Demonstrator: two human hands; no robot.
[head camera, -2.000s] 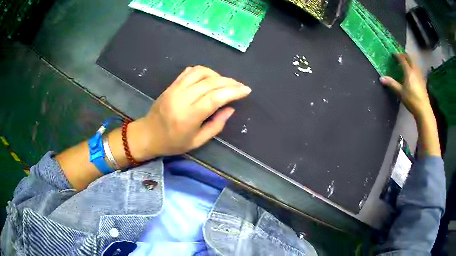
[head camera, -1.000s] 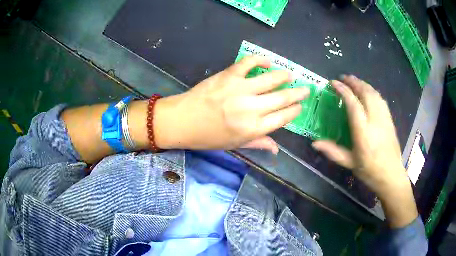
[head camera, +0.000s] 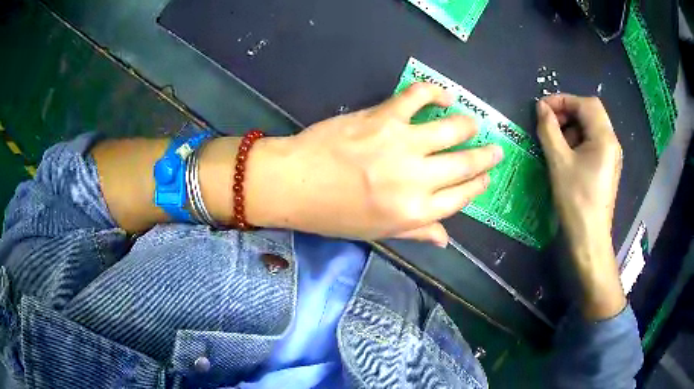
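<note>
A green PCB panel (head camera: 508, 181) lies slantwise on the black mat in front of me, its long edge with rows of holes facing away. My left hand (head camera: 380, 163) lies over its left part, fingers spread on top and thumb near the mat's front edge, holding it. A small pile of whitish components (head camera: 545, 77) is on the mat beyond the panel. My right hand (head camera: 582, 152) is just beside this pile at the panel's right end, thumb and index fingertips together. Whether a component is between them cannot be seen.
Another green panel (head camera: 457, 13) is cut off by the top edge. More green panels (head camera: 651, 83) lie at the mat's right edge. A dark tray (head camera: 606, 17) shows at the top right. A white-labelled item (head camera: 633, 260) is beside my right forearm. Light specks dot the mat (head camera: 342, 53).
My right hand has left the right-hand panels; a panel now lies under my left hand, which moved right and spread over it. My right hand has since moved from the panel's end to the pile, fingertips closed.
</note>
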